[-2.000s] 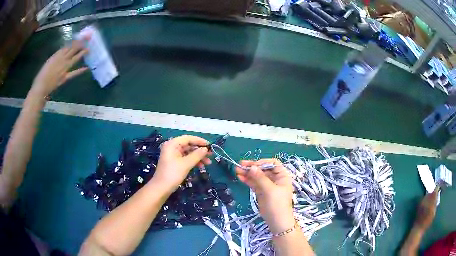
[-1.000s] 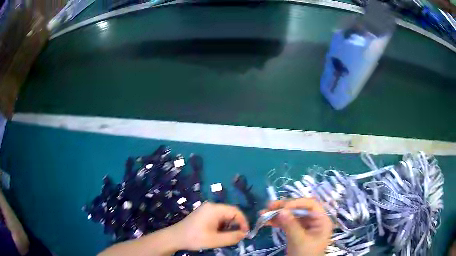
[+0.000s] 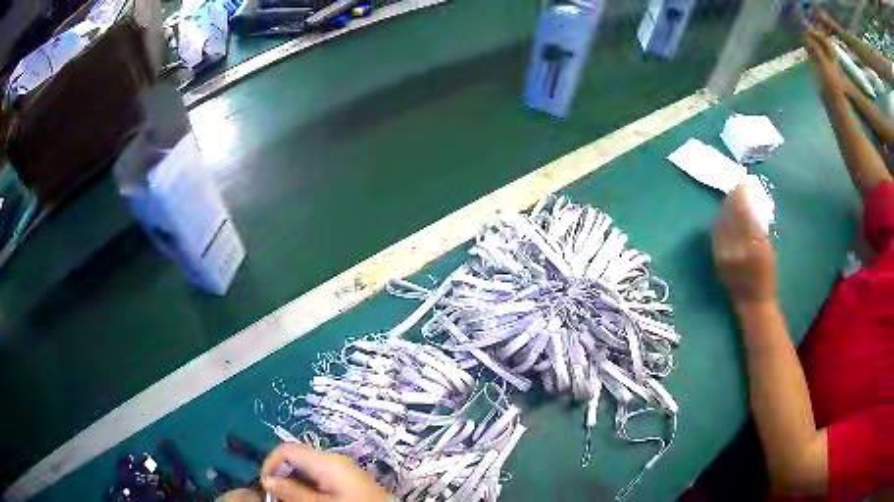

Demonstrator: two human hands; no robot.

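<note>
My right hand (image 3: 325, 476) is at the bottom edge, partly cut off, with fingers curled and a pale sliver of wrist strap at its fingertips. Only a small blurred part of my left hand (image 3: 239, 495) shows beside it; what it holds is hidden. A heap of pale wrist straps (image 3: 392, 392) lies just beyond and right of my right hand. A larger fanned heap of straps (image 3: 559, 294) lies farther right. Part of the black cable pile (image 3: 137, 480) shows at the bottom left.
Open retail boxes stand on the green belt, one at left (image 3: 186, 221), one at the top middle (image 3: 561, 59), another beyond (image 3: 665, 26). A pale edge strip (image 3: 353, 284) crosses diagonally. At right, a person in red has a hand (image 3: 745, 250) at white papers (image 3: 704, 164), near a white stack (image 3: 752, 137).
The view has swung to the right. The cables and my hands now sit at the lower left edge, and the neighbour in red has come into view. A box now shows at left on the belt.
</note>
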